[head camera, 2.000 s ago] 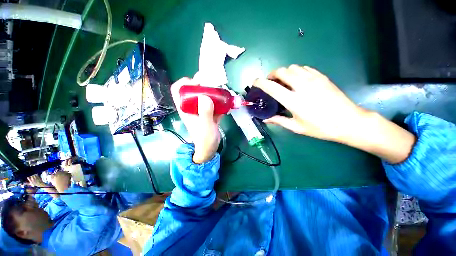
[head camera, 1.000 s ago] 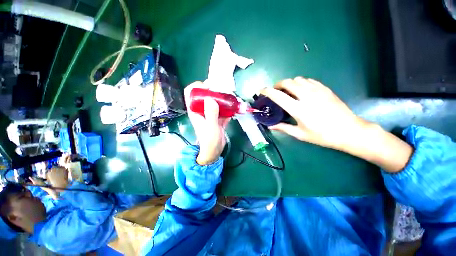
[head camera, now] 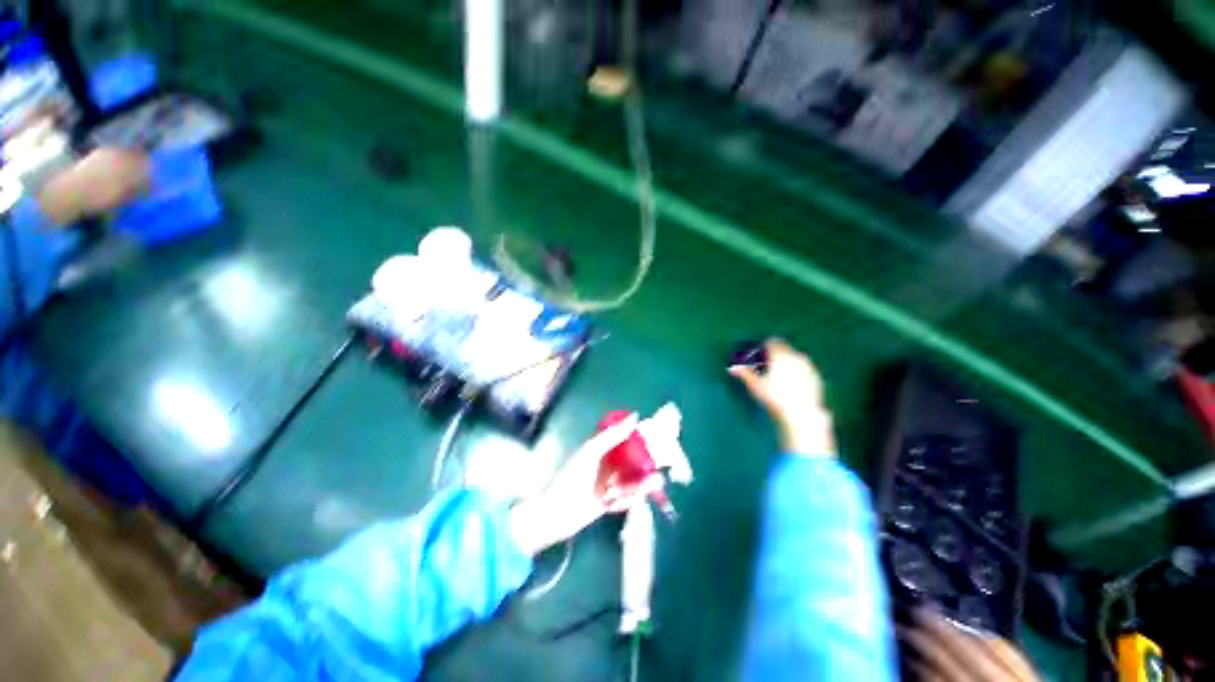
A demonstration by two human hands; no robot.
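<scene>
The view is blurred. My left hand [head camera: 573,496] holds the red glue bottle [head camera: 624,457] beside the white scrap [head camera: 668,442], above the green mat. The dispensing syringe [head camera: 638,566] lies just below the bottle, its green end towards me. My right hand [head camera: 792,386] reaches forward and has its fingers on a small round black part [head camera: 749,356]; the part is partly covered by the fingers.
A boxy controller [head camera: 541,386] with white bottles [head camera: 424,271] stands at centre left. A black parts tray [head camera: 949,500] with round parts is on the right, another hand [head camera: 970,656] at its near end. A person's hand [head camera: 96,184] is at far left.
The view has swung round. My right hand has moved away from the red bottle, forward across the mat with the black part. My left hand still holds the bottle.
</scene>
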